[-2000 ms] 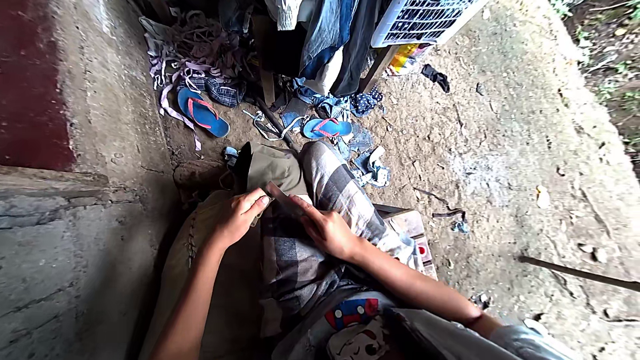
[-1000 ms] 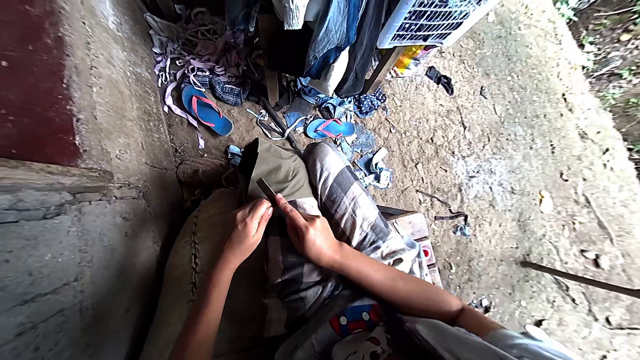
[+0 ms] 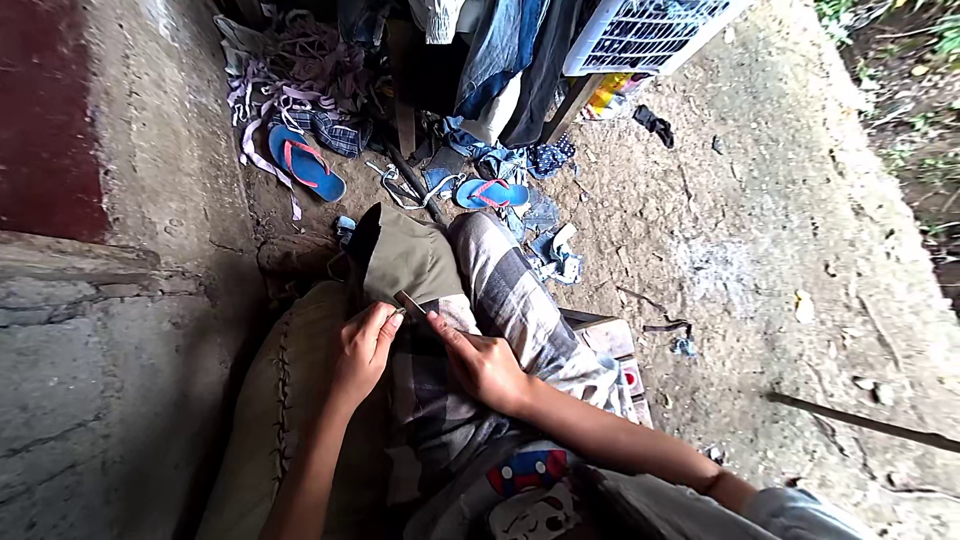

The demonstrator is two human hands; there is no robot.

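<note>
Over my lap in plaid trousers (image 3: 517,285), my right hand (image 3: 487,367) grips a short flat blade (image 3: 409,303), its forefinger laid along it. My left hand (image 3: 367,349) is just left of the blade tip, thumb and forefinger pinched on a small item (image 3: 400,311) too small to name. A piece of olive-green cloth (image 3: 412,255) drapes over my knee, just beyond the blade. The blade's handle is hidden in my right hand.
A stitched sack (image 3: 262,420) lies at my left beside a concrete wall (image 3: 60,375). Blue flip-flops (image 3: 307,163) and denim scraps (image 3: 555,255) lie on the ground ahead. A white plastic crate (image 3: 652,34) stands beyond, near hanging jeans (image 3: 499,56). A stick (image 3: 862,421) lies at right.
The blade, upright between my hands one second ago, now slants with its tip near my left fingertips. Both hands stay close together over my lap.
</note>
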